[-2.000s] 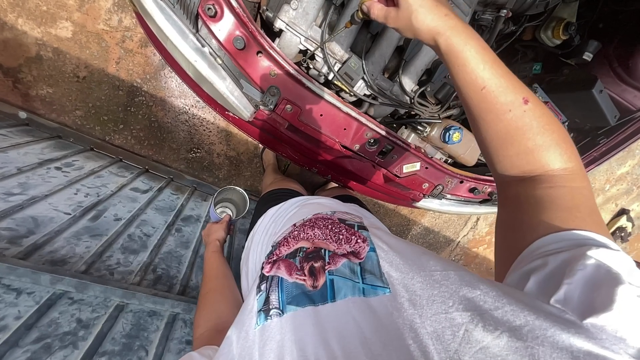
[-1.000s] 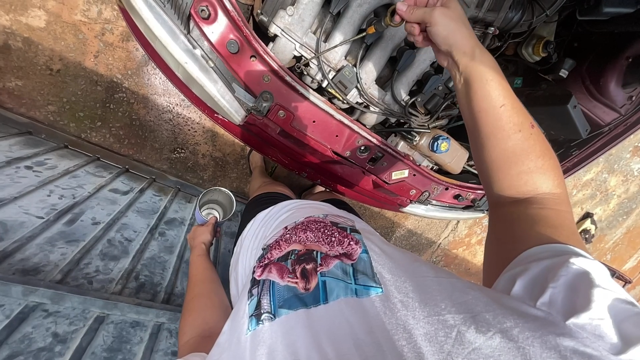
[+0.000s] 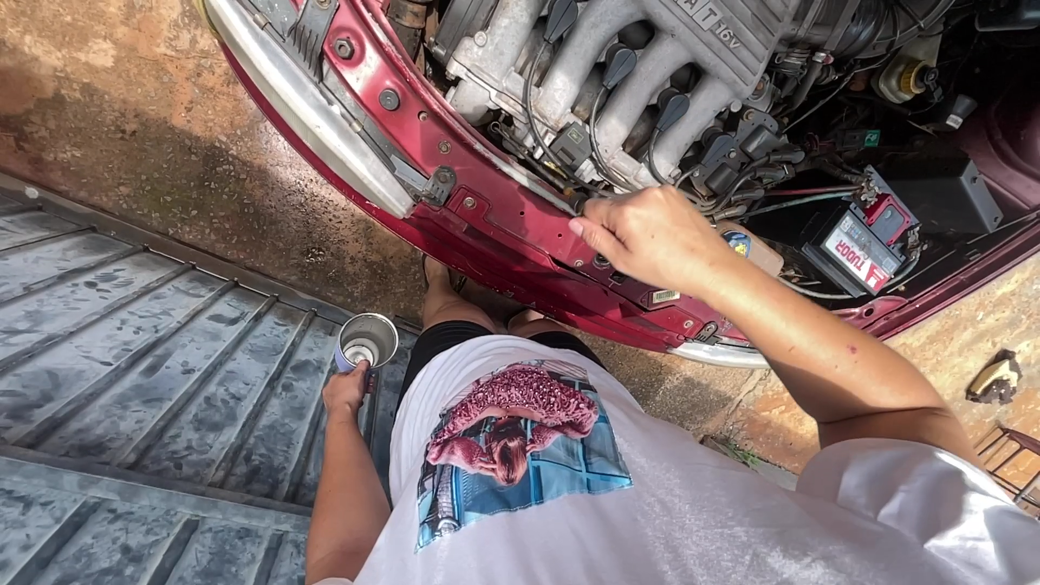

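Observation:
My left hand (image 3: 348, 390) grips a metal mug (image 3: 367, 337) by its side, beside my hip; its mouth faces up and something pale shows inside. My right hand (image 3: 650, 236) is curled over the front edge of an open car engine bay. Its fingers close on the dark end of what looks like a thin rod (image 3: 578, 201), mostly hidden by the hand and the cables near it. Beyond the hand lie the ribbed metal intake manifold (image 3: 593, 57) and black spark plug leads (image 3: 619, 67). The red front crossmember (image 3: 504, 195) runs below the hand.
A car battery (image 3: 857, 248) sits at the right of the bay, near a plastic reservoir (image 3: 751, 248) with a blue cap. A ribbed metal gate (image 3: 162, 357) stands at my left. Stained concrete ground (image 3: 162, 122) lies before the bumper, and a metal rack (image 3: 1011, 463) is at the far right.
My right hand has come down from over the intake manifold to the front edge of the engine bay. My left hand still holds the mug. The view has shifted somewhat.

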